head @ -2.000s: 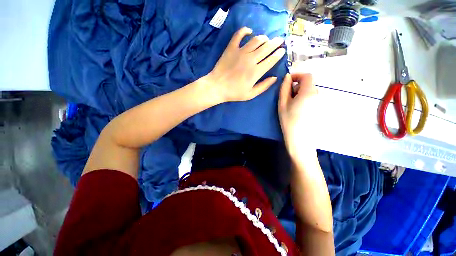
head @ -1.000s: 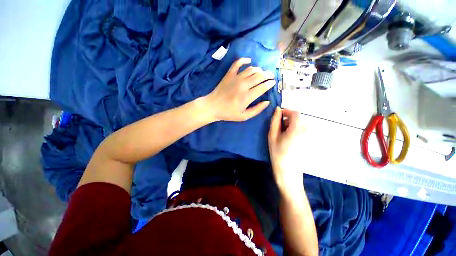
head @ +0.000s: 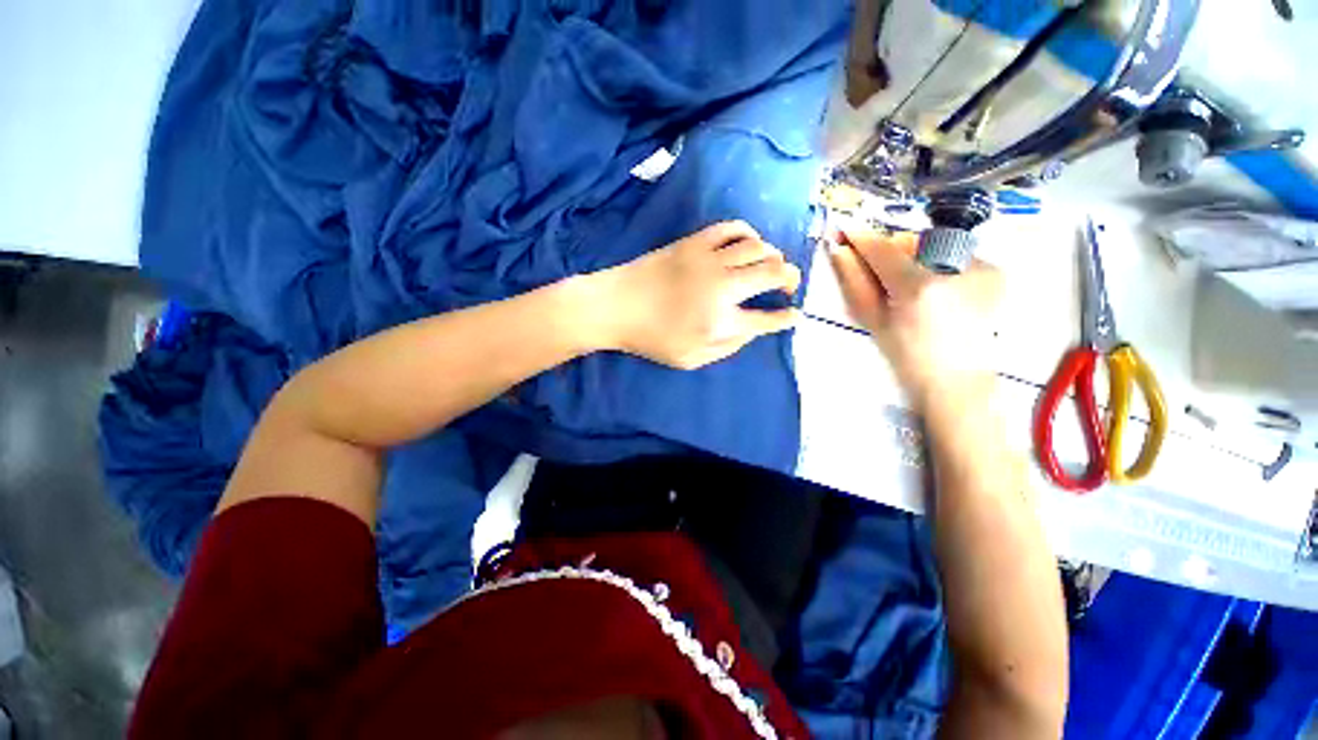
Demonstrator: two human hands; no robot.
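A wide, gathered blue garment piece (head: 477,188) lies on the white table, its straight edge running beside the needle area. A small white label (head: 655,162) shows on it. My left hand (head: 716,297) rests on the cloth near that edge, its fingers bent and thumb and fingertips close together at a fold of cloth. My right hand (head: 925,311) is to the right of the edge, fingertips by the presser foot (head: 838,203). Its fingers are partly hidden below the tension knob, and whether they hold anything is unclear.
The sewing machine head (head: 1026,87) is at the upper right. Scissors (head: 1101,412) with red and yellow handles lie right of my right hand. More blue cloth (head: 181,434) hangs below table level at left and right. A bright blue crate (head: 1156,665) is at the lower right.
My right hand has left the cloth edge and moved up and right to the presser foot. My left hand's fingers have drawn in and curled. The camera view has shifted, showing more machine head.
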